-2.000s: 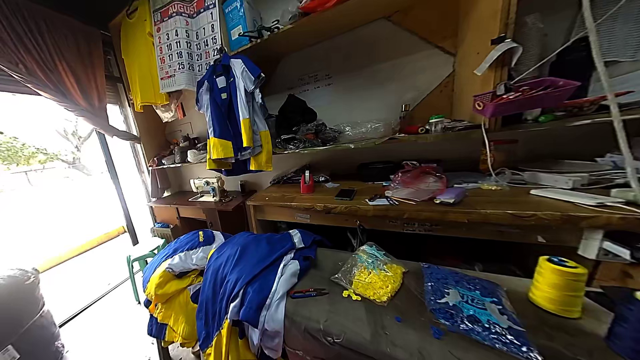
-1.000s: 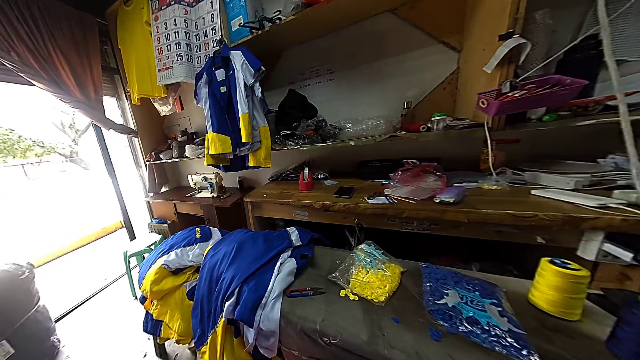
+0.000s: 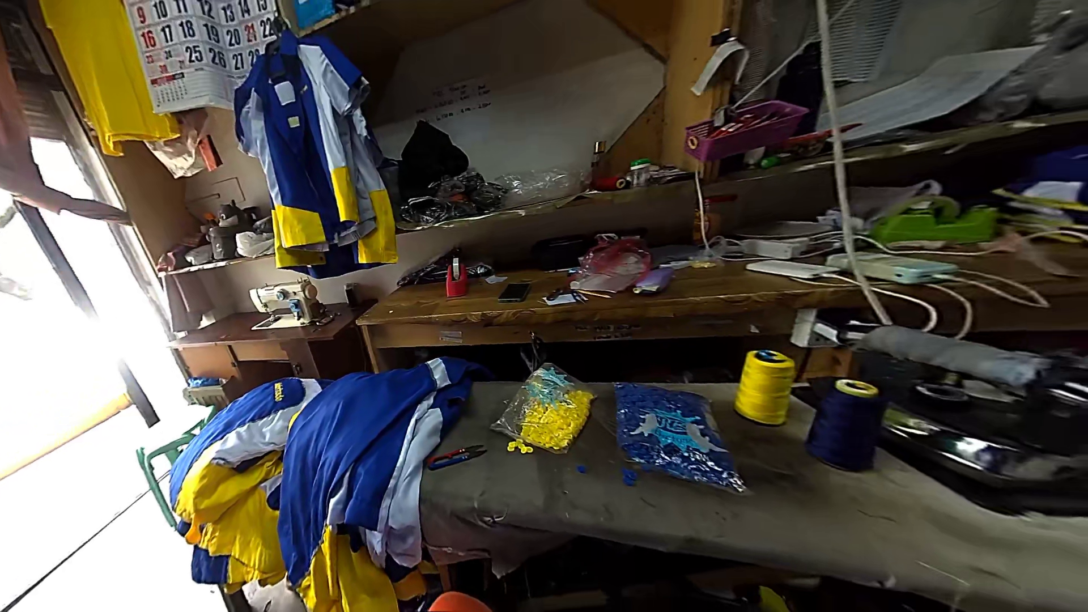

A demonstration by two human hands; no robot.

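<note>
Neither my left hand nor my right hand is in the head view. Blue, white and yellow garments (image 3: 365,459) lie draped over the left end of a cloth-covered table (image 3: 527,501). Beside them are small thread snips (image 3: 456,457). A clear bag of yellow plastic pieces (image 3: 557,416) lies further right, with a few pieces loose by it. Next to it is a bag of blue pieces (image 3: 676,435). A yellow thread cone (image 3: 765,388) and a navy thread cone (image 3: 846,425) stand to the right, near a clothes iron (image 3: 977,416).
Behind is a wooden desk (image 3: 476,310) holding a phone (image 3: 514,292), a red tape dispenser (image 3: 456,279), a green tape dispenser (image 3: 935,221) and white cables. A sewing machine (image 3: 289,303) stands at the left. Shirts (image 3: 314,153) hang above. A cord (image 3: 837,170) hangs at the right.
The view has swung to the right, so the navy cone, the iron and the green tape dispenser show more fully. The garments and bags lie as before.
</note>
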